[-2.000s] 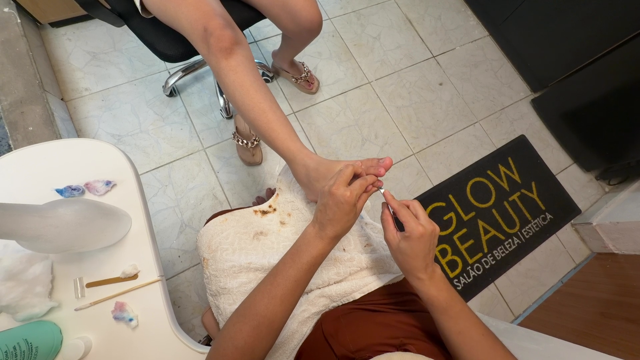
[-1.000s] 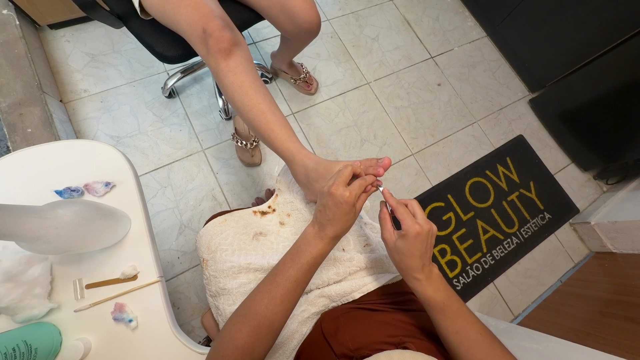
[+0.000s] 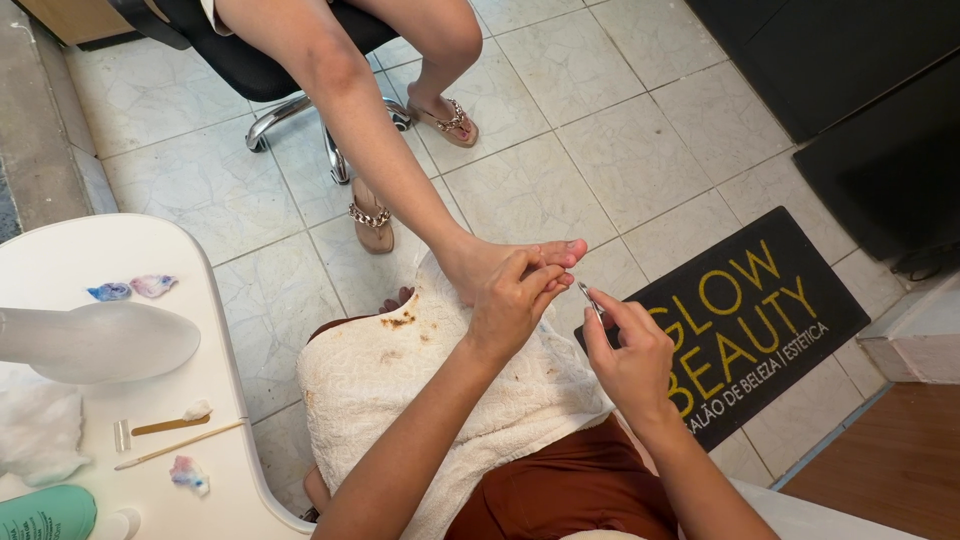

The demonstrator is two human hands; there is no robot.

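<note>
A seated person's bare foot (image 3: 480,262) rests on a stained cream towel (image 3: 450,382) over my lap. My left hand (image 3: 514,300) holds that foot at the toes, fingers around the smaller ones. My right hand (image 3: 630,349) grips a metal cuticle nipper (image 3: 592,304), its tip just right of the toes and apart from them. Part of the nipper is hidden by my fingers.
On the white table (image 3: 225,375) at left lie used cotton pieces (image 3: 153,285), a wooden stick (image 3: 180,444), a wooden spatula (image 3: 169,427), cotton wool (image 3: 41,427) and a green bottle (image 3: 49,514). A sandal (image 3: 370,217) stands on the tiled floor; a black mat (image 3: 750,322) lies right.
My right hand has drawn the nipper slightly away from the toes, where its tip was before. My left hand stays on the foot.
</note>
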